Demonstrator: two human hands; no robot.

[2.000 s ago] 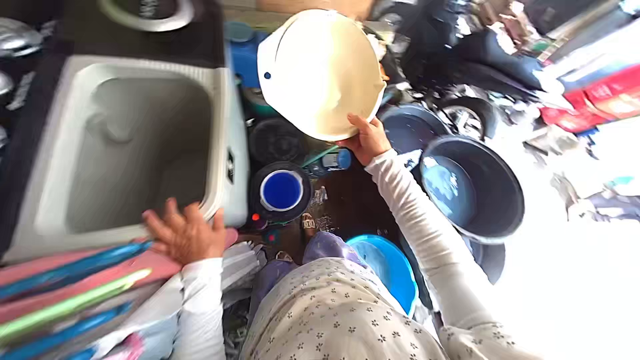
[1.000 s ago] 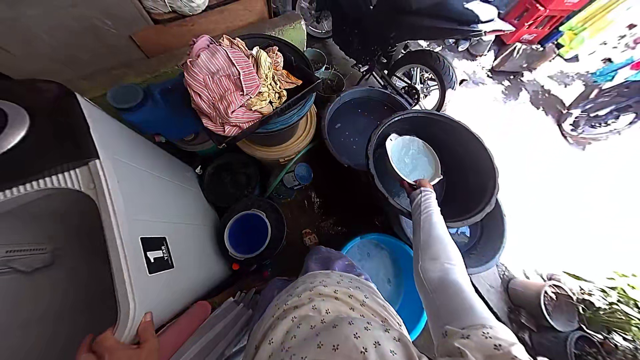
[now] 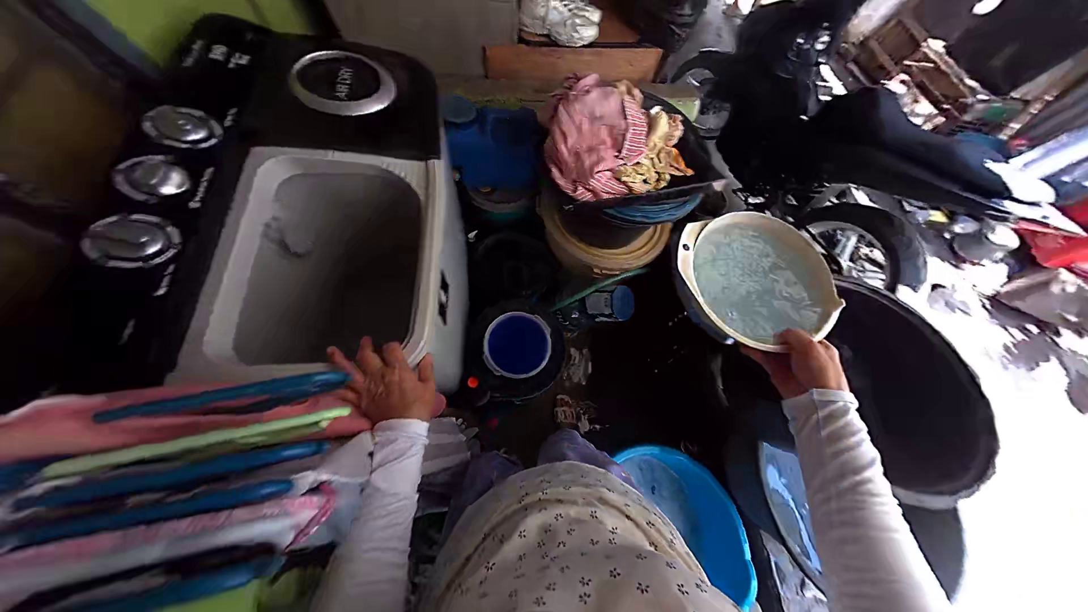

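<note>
My right hand point(image 3: 795, 365) grips the near rim of a cream plastic basin point(image 3: 756, 276) full of cloudy, sudsy water, held over dark tubs on the right. My left hand point(image 3: 387, 382) rests with fingers spread on the front edge of a washing machine's open tub point(image 3: 331, 255), beside clothes on blue and green plastic hangers point(image 3: 229, 438). Below the held basin stands a large black tub point(image 3: 901, 391). A light-blue basin point(image 3: 697, 510) with greyish contents sits by my legs. The machine's knobs point(image 3: 153, 178) are at the left.
Pink and yellow cloths point(image 3: 599, 140) fill a black basin on stacked tubs. A blue jug point(image 3: 493, 144) stands behind the machine. A bucket with blue inside point(image 3: 517, 344) and a bottle point(image 3: 610, 303) are on the dark floor. A motorcycle wheel point(image 3: 863, 242) is behind the tubs.
The cream basin, over the large black tub one second ago, has moved left and up with my right hand. It looked empty two seconds ago and now holds water. The view has shifted back toward the machine.
</note>
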